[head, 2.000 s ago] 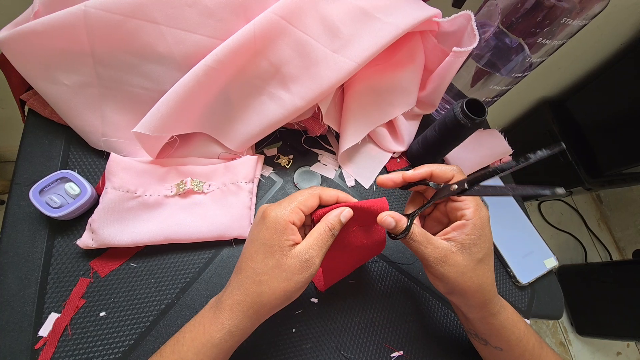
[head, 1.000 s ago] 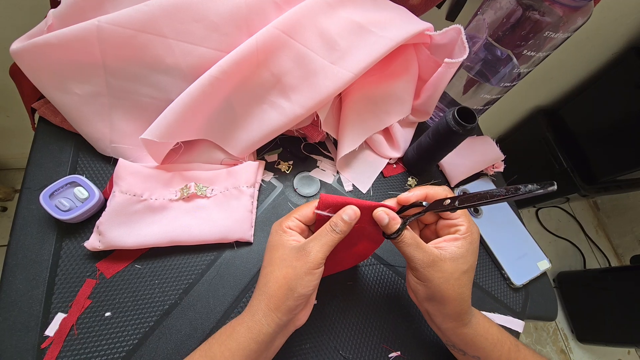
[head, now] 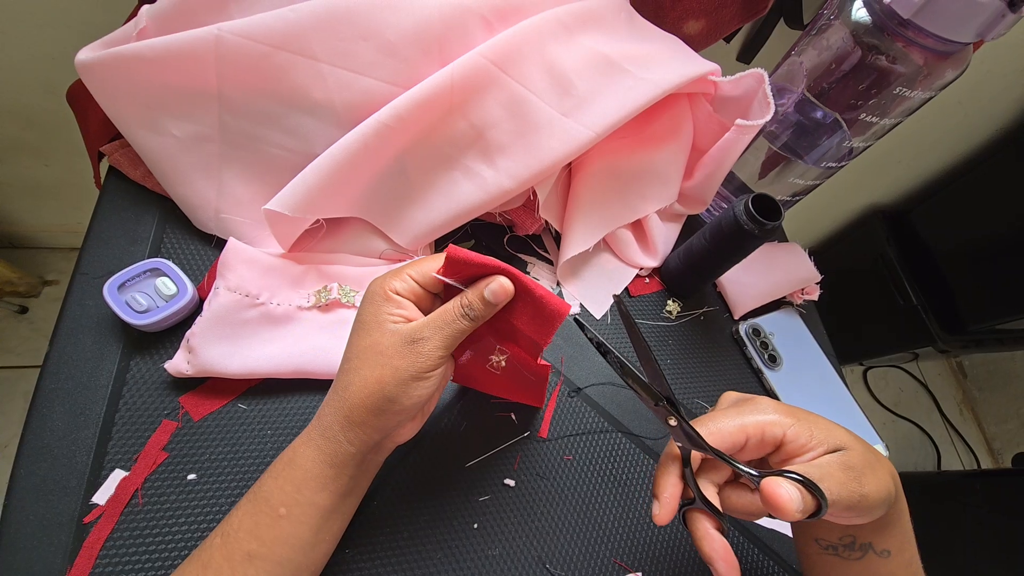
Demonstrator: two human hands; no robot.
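Note:
Between thumb and fingers, my left hand (head: pixel 408 344) pinches a folded piece of red fabric (head: pixel 512 320), which has a small gold flower-shaped ornament (head: pixel 498 360) on it. My right hand (head: pixel 768 464) has its fingers in the handles of black scissors (head: pixel 670 416). The scissor blades are parted and point up and left, a short way right of the red fabric, not touching it. Behind my left hand lies a pink fabric pouch (head: pixel 264 320) with dark stitches and gold flower ornaments. A needle (head: pixel 498 450) rests on the black textured surface below the red fabric.
Pink cloth (head: pixel 448 120) is heaped at the back. A black thread spool (head: pixel 724 244), a purple-tinted water bottle (head: pixel 848 104), a smartphone (head: pixel 800 368) and a folded pink scrap (head: pixel 770 276) are at the right. At the left are a purple earbud case (head: pixel 150 294) and red fabric strips (head: pixel 128 496).
My right hand has moved away from the red fabric, down and to the right. The scissors have swung round from pointing right to pointing up and left, with their blades now spread.

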